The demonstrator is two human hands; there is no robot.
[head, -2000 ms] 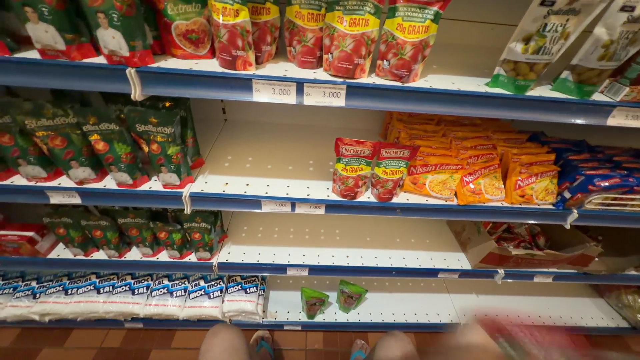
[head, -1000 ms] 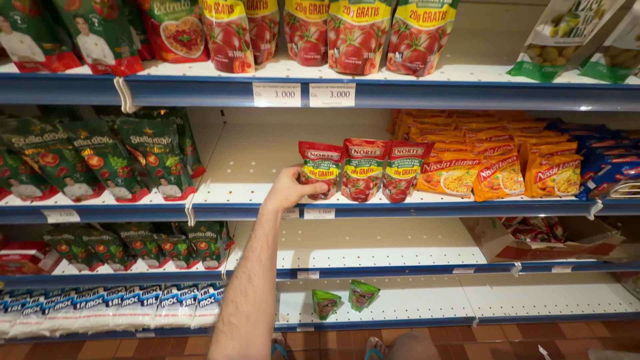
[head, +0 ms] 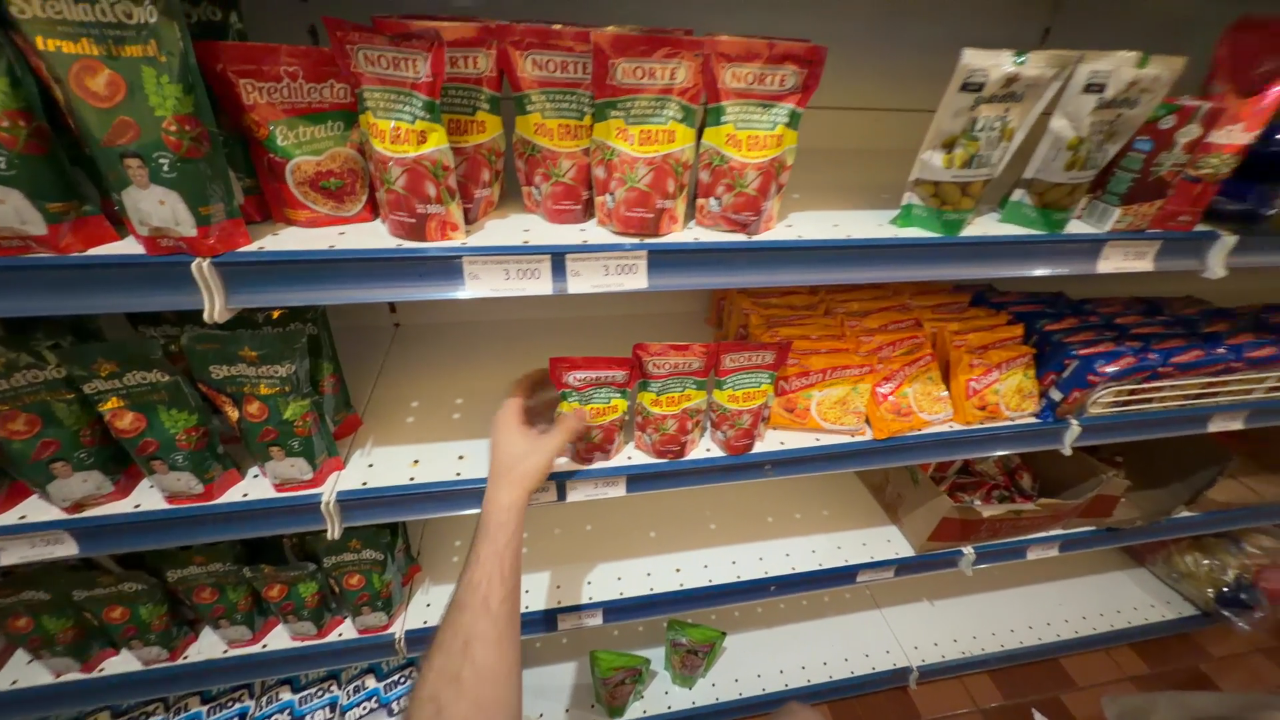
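My left hand (head: 532, 435) reaches in from the bottom over the second shelf, beside the left pouch of a row of three. Its fingers are blurred and spread from the thumb, which overlaps the left edge of that red Norte tomato extract pouch (head: 597, 412). The middle pouch (head: 672, 402) and the right pouch (head: 742, 398) stand upright beside it near the shelf's front edge. Orange Nissin Lámen noodle packets (head: 822, 395) adjoin the row on the right. My right hand cannot be made out.
Larger Norte pouches (head: 645, 135) stand on the shelf above, over its blue front edge (head: 400, 280). Green Stella d'Oro pouches (head: 260, 405) are at the left. Two small green packets (head: 693, 652) lie on the bottom shelf. An open cardboard box (head: 1000, 520) sits at the right.
Two small Norte pouches stood here two seconds ago; three stood a second ago, with my left hand on the left one. Its fingers have since loosened from that pouch. The view has moved closer.
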